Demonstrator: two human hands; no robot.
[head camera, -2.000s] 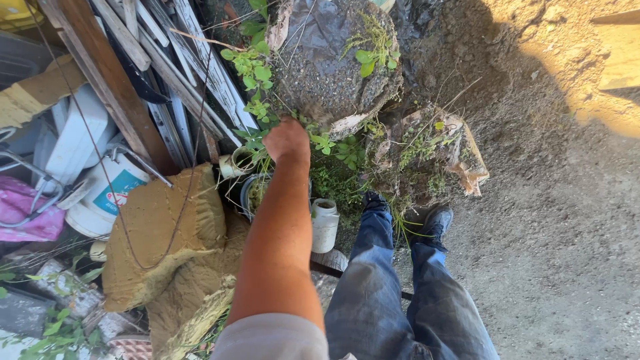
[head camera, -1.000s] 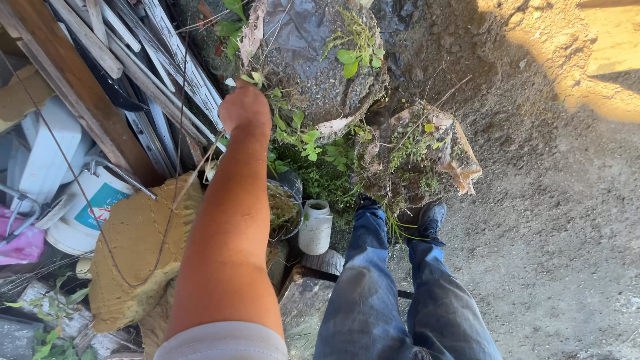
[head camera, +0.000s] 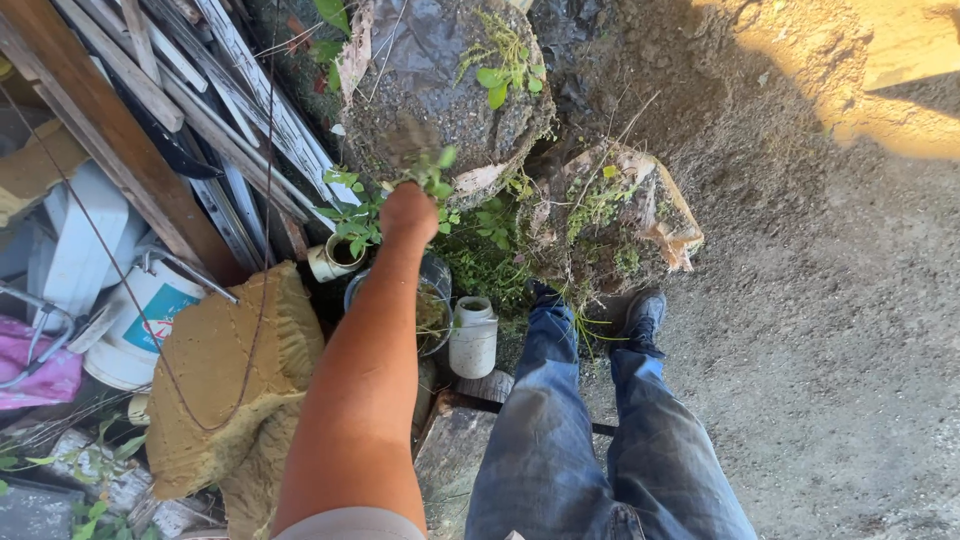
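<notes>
My left hand (head camera: 409, 214) reaches up from the lower left, closed around a pulled weed (head camera: 431, 174). A blurred brown clump, seemingly roots with soil, shows just beyond the fist, over a gravelly slab of soil (head camera: 457, 142) with dark plastic on it. Below the hand, partly behind the forearm, stands a bucket (head camera: 435, 307) with plant matter inside. To its right is a white plastic jar (head camera: 473, 337), open at the top. Green weeds (head camera: 487, 262) grow between the slab and the bucket. My right hand is out of view.
Wooden boards (head camera: 112, 142) and metal strips lie at the upper left. Yellow foam (head camera: 225, 345), a white bucket (head camera: 142, 330) and a short pipe piece (head camera: 330, 259) are at the left. A torn sack of soil and weeds (head camera: 600, 217) lies before my feet, with gravelly ground (head camera: 810, 337) at the right.
My left hand has moved right from the edge of the boards to the slab's lower edge, and a weed with a blurred clump now shows in it.
</notes>
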